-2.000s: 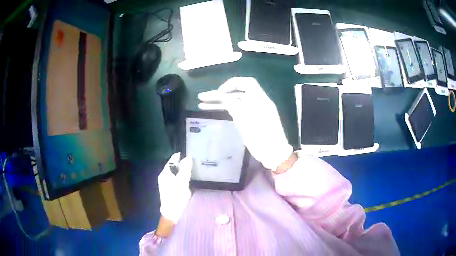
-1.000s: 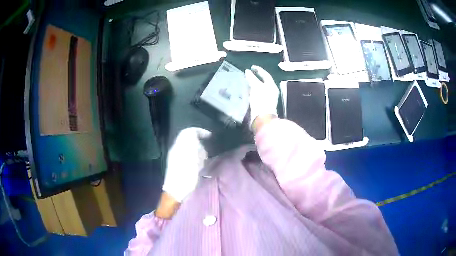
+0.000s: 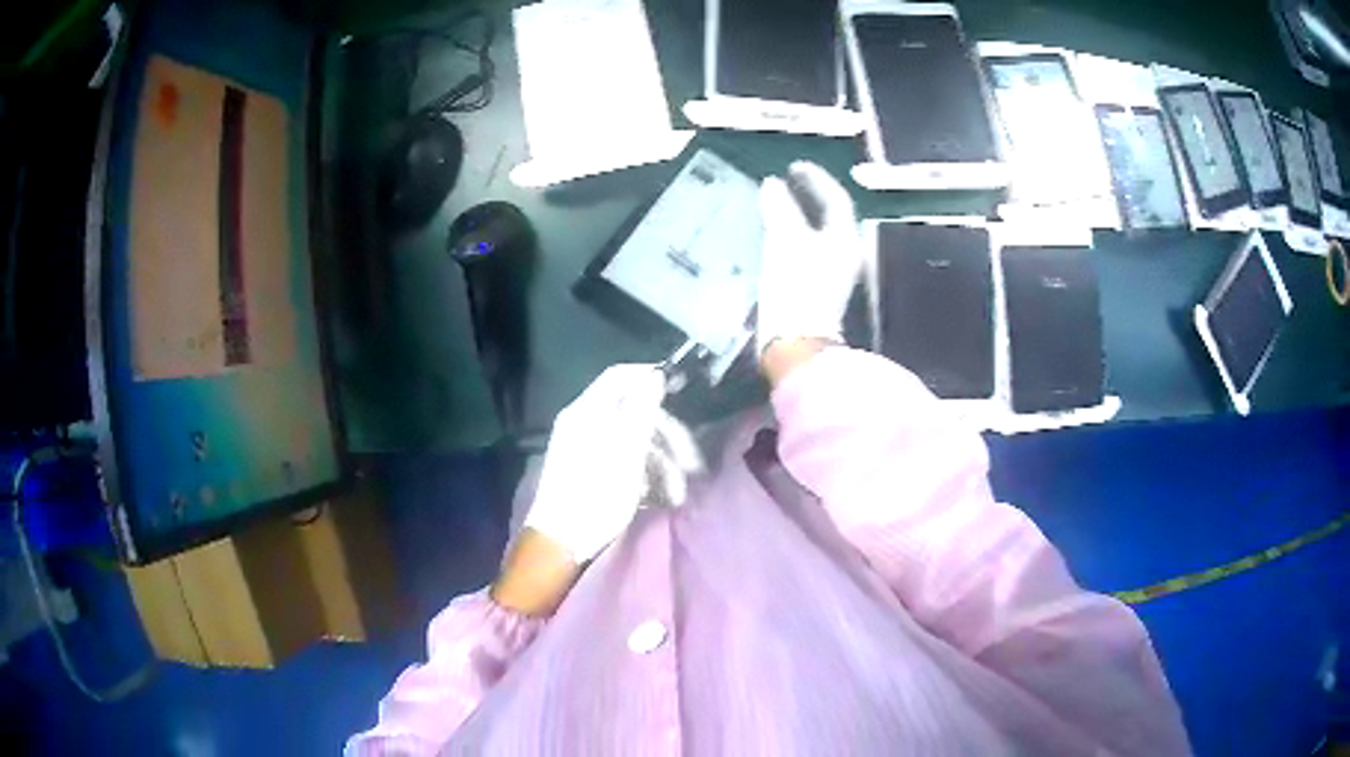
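An e-reader (image 3: 681,249) with a lit pale screen and dark frame is turned at an angle in front of me. My right hand (image 3: 808,263), in a white glove, grips its right edge, with the fingers partly hidden. My left hand (image 3: 610,462), also white-gloved, is at the e-reader's lower corner. Small dark and shiny parts, possibly a cord end, show at its fingertips, too blurred to tell if they are held.
A black scanner (image 3: 493,289) and mouse (image 3: 430,166) lie left, beside a tilted monitor (image 3: 222,296). A white tray (image 3: 592,89) lies at the back. Several e-readers in white trays (image 3: 1054,411) lie at the right. An orange ring (image 3: 1338,272) is at the far right.
The e-reader has gone from upright near my waist to an angled position farther forward, with my right hand moving to its right edge. My left hand dropped away, then came up to its lower corner.
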